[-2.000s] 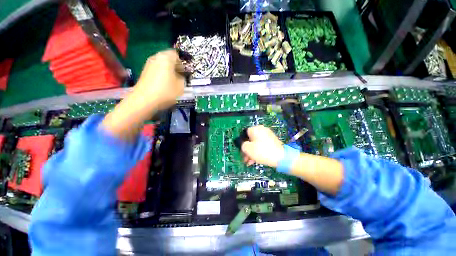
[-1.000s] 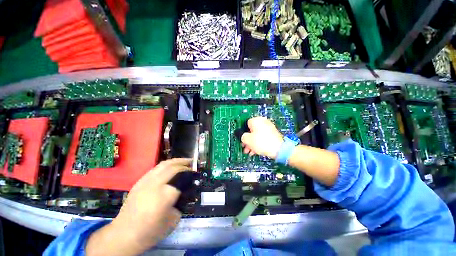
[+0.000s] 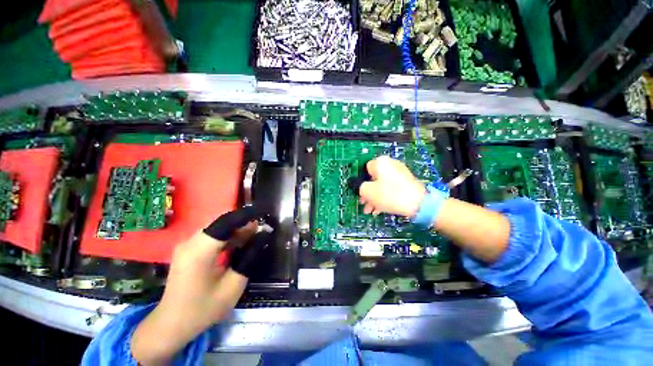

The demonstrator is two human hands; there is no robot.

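Observation:
The main green circuit board [image 3: 336, 161] sits in a black carrier fixture [image 3: 358, 268] in front of me. My right hand [image 3: 390, 187], with a light blue wrist strap [image 3: 431, 206], is over the middle of this board, fingers bent down in black finger cots. What is under its fingertips is hidden. My left hand [image 3: 215, 264] is left of the board, over the dark gap beside the red pad. Its black-covered finger and thumb pinch a small silver component [image 3: 265, 227].
A red pad [image 3: 204, 171] with a small plug-in board [image 3: 136, 196] lies at the left. Bins of silver [image 3: 306, 34], beige [image 3: 429, 48] and green components [image 3: 483, 39] stand behind the rail. A coiled blue cord [image 3: 407, 39] hangs in front. More boards [image 3: 505, 182] sit at the right.
My left hand has come down from the silver bin to the left of the board. My right hand stays over the board. The view has shifted, and bins and boards appear higher.

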